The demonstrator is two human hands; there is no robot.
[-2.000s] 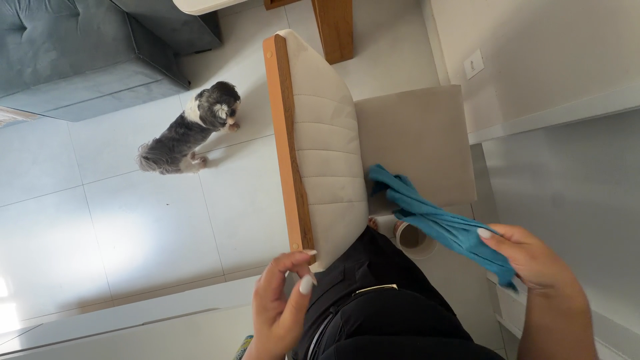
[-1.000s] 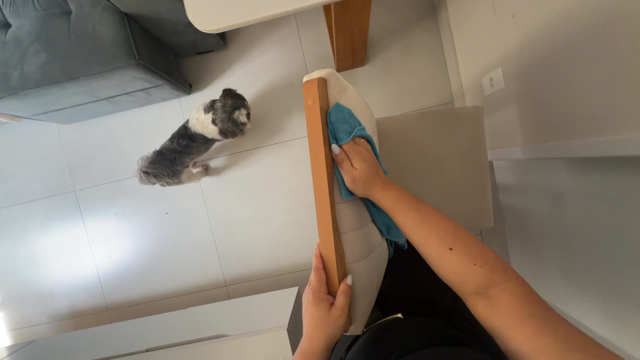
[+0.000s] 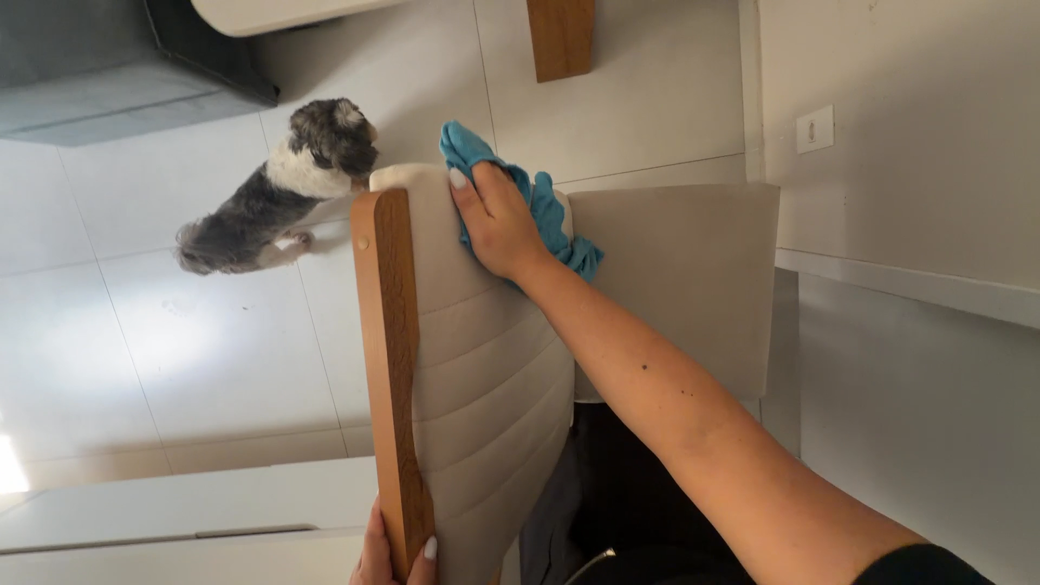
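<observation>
A chair's cream upholstered backrest (image 3: 487, 382) with stitched seams has a wooden rail (image 3: 390, 357) along its left edge. My right hand (image 3: 496, 219) presses a blue cloth (image 3: 548, 211) against the far end of the backrest; part of the cloth hangs over its right side. Near the bottom of the frame, my left hand (image 3: 394, 552) grips the near end of the wooden rail, fingers on one side and thumb on the other. The beige chair seat (image 3: 674, 284) extends to the right, partly behind my right forearm.
A grey and white dog (image 3: 276, 187) stands on the tiled floor left of the chair. Beyond are a grey sofa (image 3: 122, 81), a pale tabletop edge (image 3: 276, 16) and a wooden leg (image 3: 561, 36). A wall with a socket (image 3: 815, 130) is at right, a white cabinet (image 3: 187, 504) at lower left.
My right hand has moved with the cloth from beside the wooden rail to the backrest's far right part. Two seconds ago the cloth hung from this hand, off the backrest, and my left hand was near the rail's end.
</observation>
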